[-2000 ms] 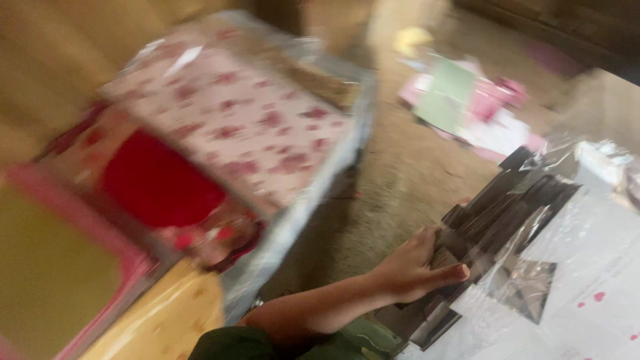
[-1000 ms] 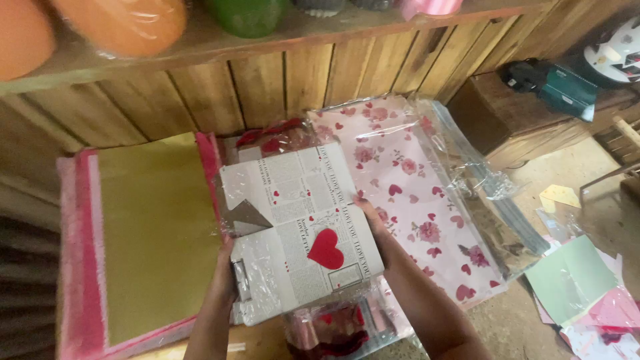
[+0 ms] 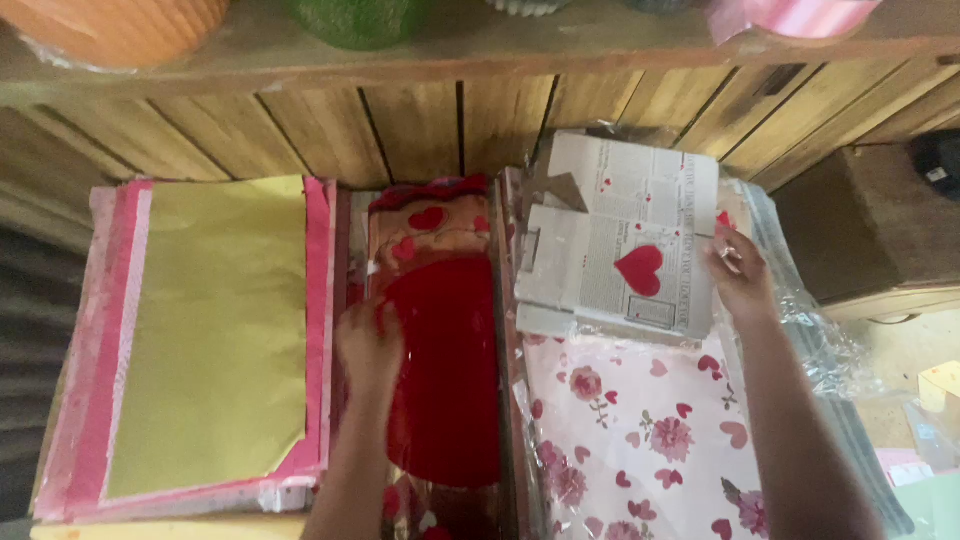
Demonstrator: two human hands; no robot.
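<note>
A stack of flat white printed cardboard boxes (image 3: 600, 259) with a red heart lies on floral, heart-patterned wrapping paper (image 3: 637, 442). At its right edge is my right hand (image 3: 739, 274), fingers curled; whether they still grip the stack is unclear. My left hand (image 3: 371, 337) rests at the left edge of a red plastic-wrapped packet (image 3: 450, 360) with hearts, its fingers blurred. Left of that hand lies a stack of pink sheets (image 3: 319, 375) topped by a gold-yellow sheet (image 3: 214, 330).
A wooden shelf (image 3: 450, 56) crosses above, holding an orange ribbed object (image 3: 120, 26), a green one (image 3: 356, 19) and a pink ribbon roll (image 3: 806, 13). Plank wall (image 3: 420, 127) stands behind the stacks. At right are clear plastic wrapping (image 3: 817, 352) and a wooden cabinet (image 3: 840, 225).
The box stack, held between both hands a second ago, now lies further right on the floral paper. My left hand has left it and is at the red packet, which is now more exposed.
</note>
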